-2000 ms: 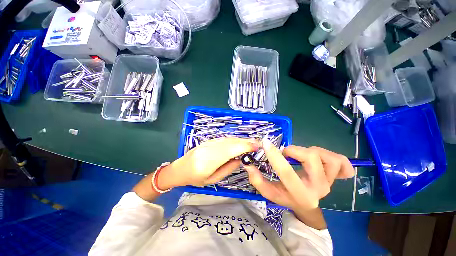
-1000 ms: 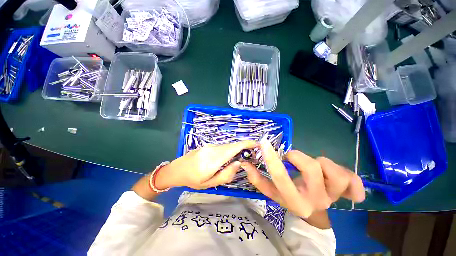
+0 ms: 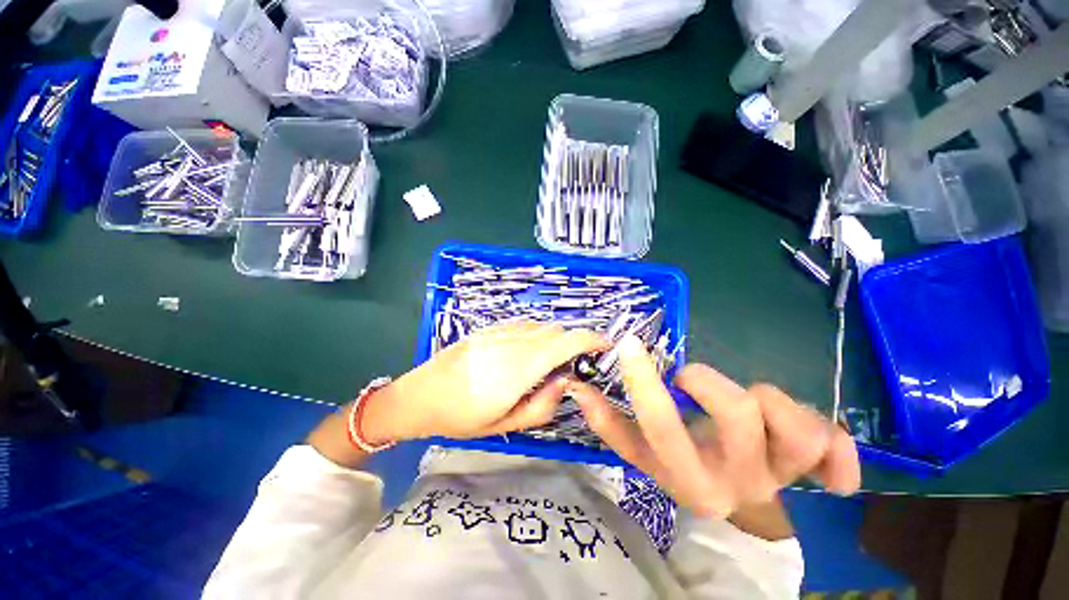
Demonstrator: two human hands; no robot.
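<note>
My left hand is over the blue parts tray, thumb and fingers closed around a metal cartridge seen end-on as a dark ring with a pale centre. My right hand meets it from the right, its thumb and forefinger at the same cartridge. A dark blue pen-shaped tool lies across my right hand and sticks out to the right. Loose silver cartridges heap the tray under both hands. The clear receiving box behind the tray holds cartridges in a neat row.
Two clear parts boxes hold loose cartridges at left. A white paper square lies between boxes. A black case, loose cartridges and a shiny blue tray are at right. A tub of white packets stands back left.
The pen's outer end has swung down toward me and my right hand's outer fingers have moved right and lower. The fingertips of both hands remain together over the tray.
</note>
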